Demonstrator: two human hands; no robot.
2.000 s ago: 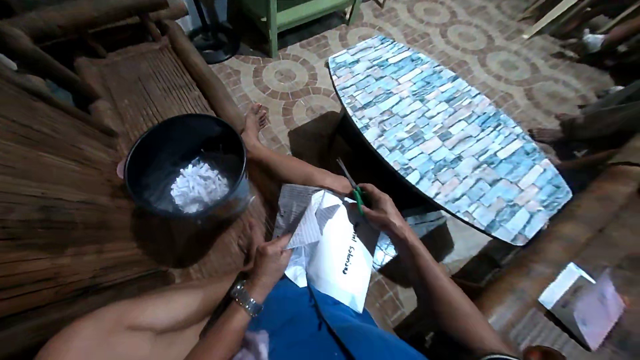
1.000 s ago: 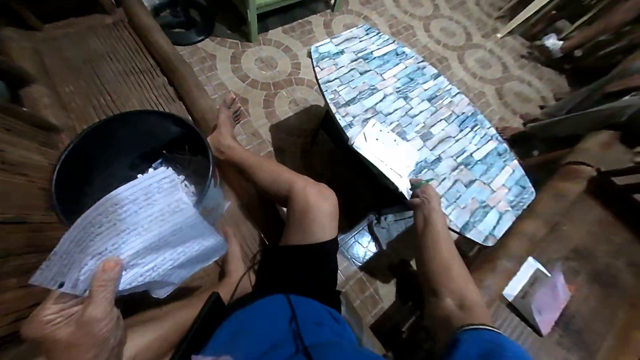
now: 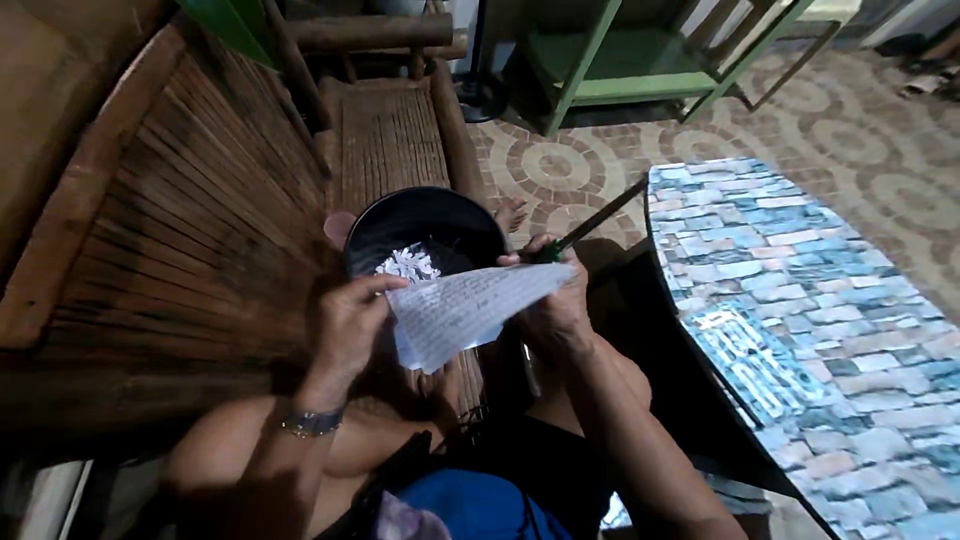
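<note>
Between my two hands a sheet of paper with writing (image 3: 476, 309) is held up, folded or layered, in front of a black bucket (image 3: 457, 210). My left hand (image 3: 352, 322) pinches its left corner. My right hand (image 3: 559, 300) grips its right end and also holds green-handled scissors (image 3: 592, 223), whose blades point up and right, toward the table. Whether the blades are apart I cannot tell. Inside the bucket lies a heap of white paper shreds (image 3: 409, 264), partly hidden by the sheet.
On the right stands a table with a blue and grey stone-pattern top (image 3: 795, 300). A slatted wooden bench (image 3: 390, 135) extends behind and left of the bucket, with a pink cup (image 3: 340, 227) beside it. A green shelf (image 3: 637, 75) stands farther back.
A second ago my right hand was at the table with a white paper; now it is beside my left hand at the sheet. The view has swung left.
</note>
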